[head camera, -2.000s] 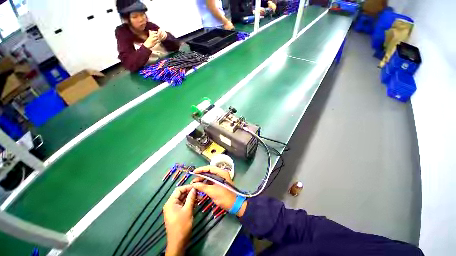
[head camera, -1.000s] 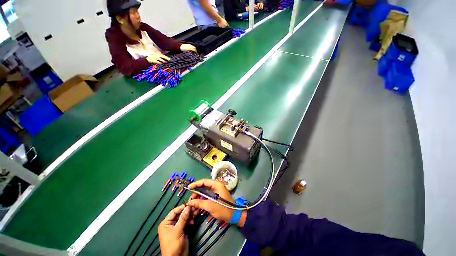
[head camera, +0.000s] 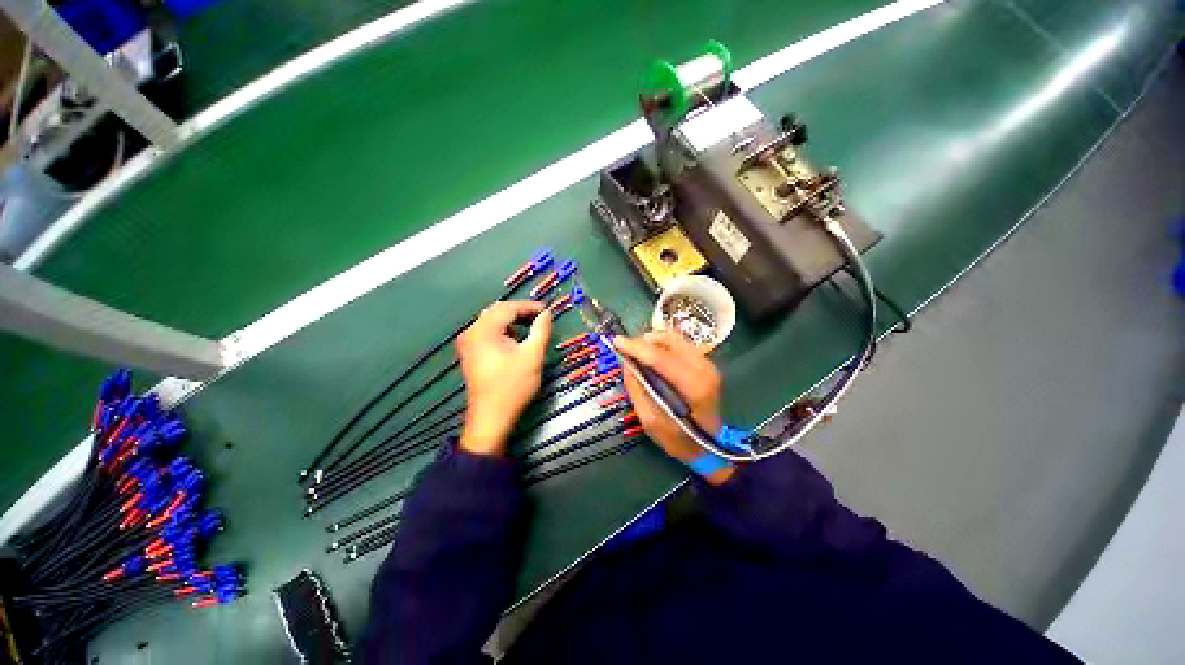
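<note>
Black cables (head camera: 403, 379) with blue and red ends lie in a row on the green bench. My left hand (head camera: 502, 370) has its thumb and fingertips closed on the blue-red end of one cable (head camera: 564, 303). My right hand (head camera: 676, 390) holds the dark soldering iron (head camera: 660, 387) like a pen, its tip pointing at the cable ends near my left fingertips. A silver-grey feed tube (head camera: 851, 377) curves from the iron to the solder feeder (head camera: 747, 214). Whether the tip touches a cable end is too small to tell.
A white cup (head camera: 694, 312) with silvery bits stands beside the yellow sponge (head camera: 668, 256) and iron stand (head camera: 634, 198). A green-rimmed reel (head camera: 686, 81) is on the feeder. A cable pile (head camera: 150, 494) lies left, with a black fringed block (head camera: 309, 617) near it. A blue wrist strap (head camera: 719, 455) circles my right wrist.
The view has turned down and left, bringing the cable pile and black block into view and the other people out. My left hand has moved from beside the right fingers to a cable end.
</note>
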